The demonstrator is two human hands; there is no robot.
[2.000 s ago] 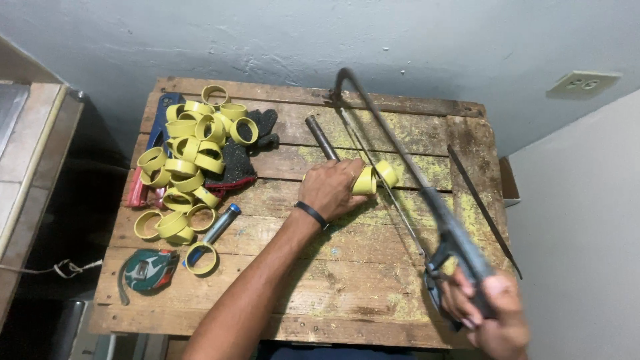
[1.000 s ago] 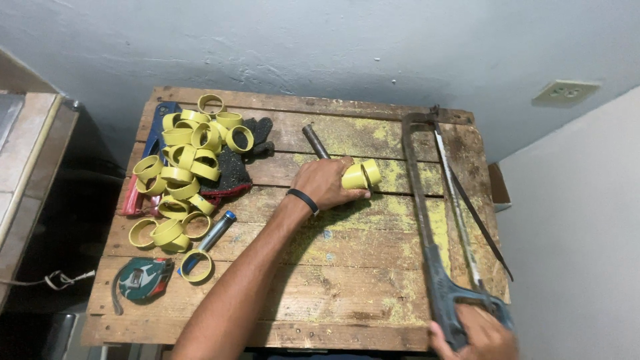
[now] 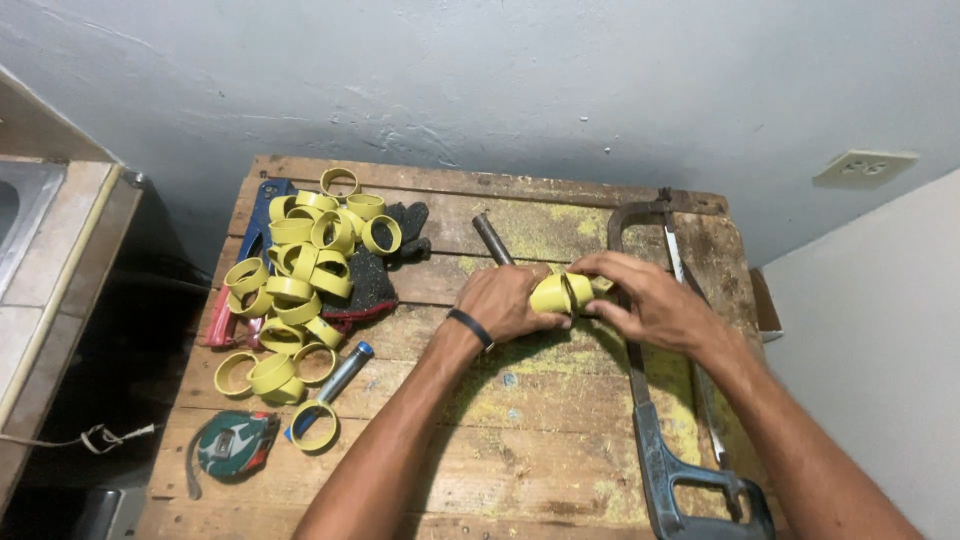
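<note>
A short yellow plastic pipe [image 3: 551,294] has a deep cut near its right end. My left hand [image 3: 506,300] holds the pipe from the left, a black band on its wrist. The fingers and thumb of my right hand [image 3: 637,296] are on the ring-like end piece [image 3: 580,289] beyond the cut. Behind my left hand a dark metal rod [image 3: 493,238] sticks out. A hacksaw [image 3: 651,442] with a blue-grey handle lies on the table, partly under my right hand and forearm.
Many cut yellow rings [image 3: 289,289] are heaped on a dark glove [image 3: 367,277] at the left of the wooden table [image 3: 465,480]. Near them are a tape measure [image 3: 236,444], a blue-capped marker [image 3: 337,382] and a blue tool [image 3: 266,214]. Yellow sawdust covers the boards.
The hacksaw, in my right hand in both earlier frames, now lies on the table at the right. My right hand has let go of it and moved left to the pipe's cut end.
</note>
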